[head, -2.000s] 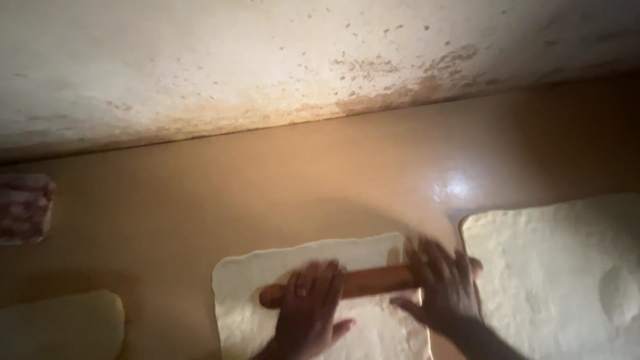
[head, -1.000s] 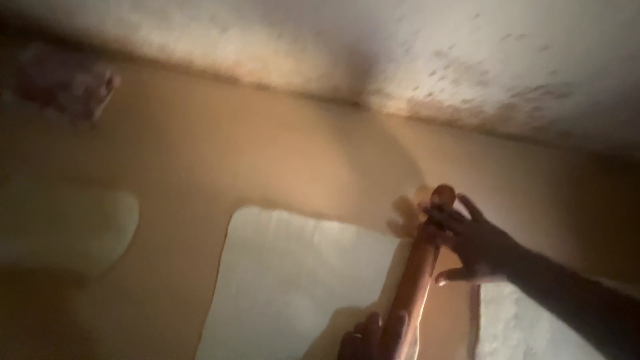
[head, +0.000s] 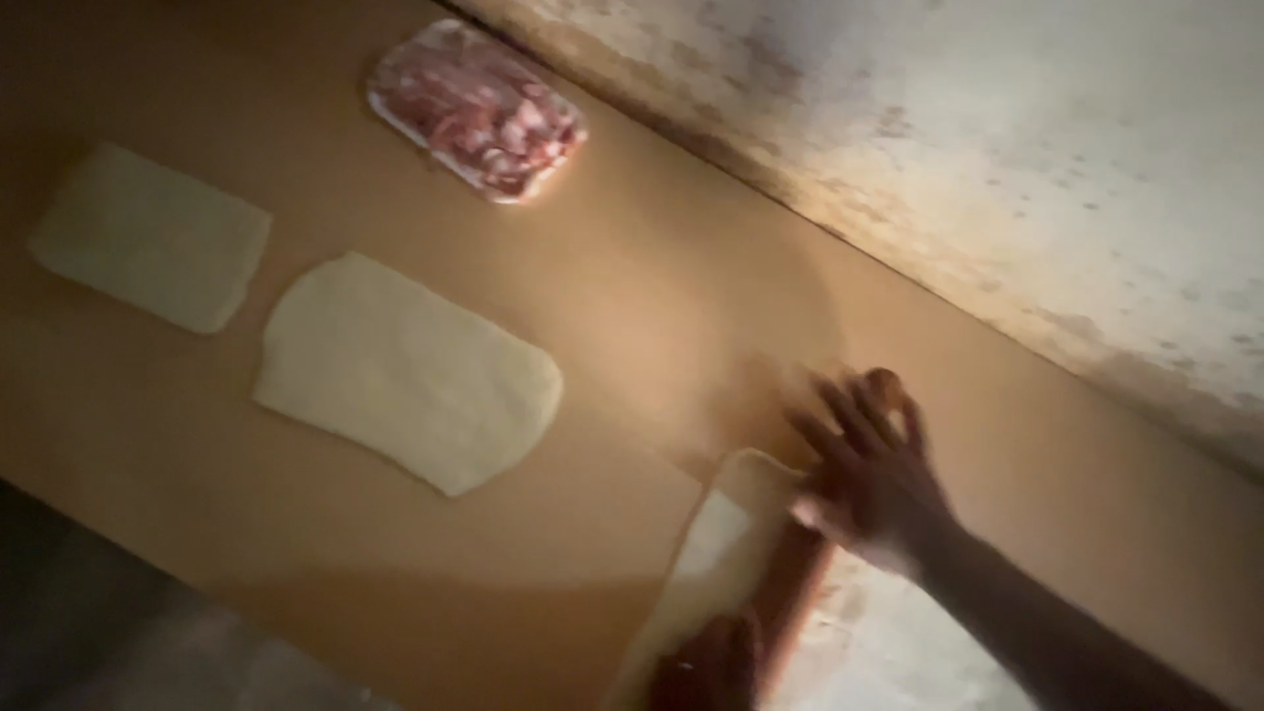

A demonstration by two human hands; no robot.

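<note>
A wooden rolling pin (head: 795, 578) lies on a sheet of rolled-out dough (head: 716, 533) at the lower right, running from the bottom edge up toward the wall. My right hand (head: 869, 474) rests over the pin's far part with the fingers spread, and the pin's rounded end shows beyond the fingers. My left hand (head: 711, 662), dark and partly cut off by the bottom edge, is on the near part of the pin; its fingers are hard to make out. Part of the dough is hidden under the pin and my right forearm.
Two flat dough pieces, a larger one (head: 410, 375) and a smaller one (head: 153, 237), lie on the tan work surface (head: 474, 553) to the left. A reddish-white block or filled tray (head: 479, 109) sits near the stained wall (head: 1037, 158). The surface's front edge runs across the lower left.
The rolling pin has turned from lying crosswise two seconds ago to pointing toward the wall, with my hands moving along with it. The view has swung left and tilted.
</note>
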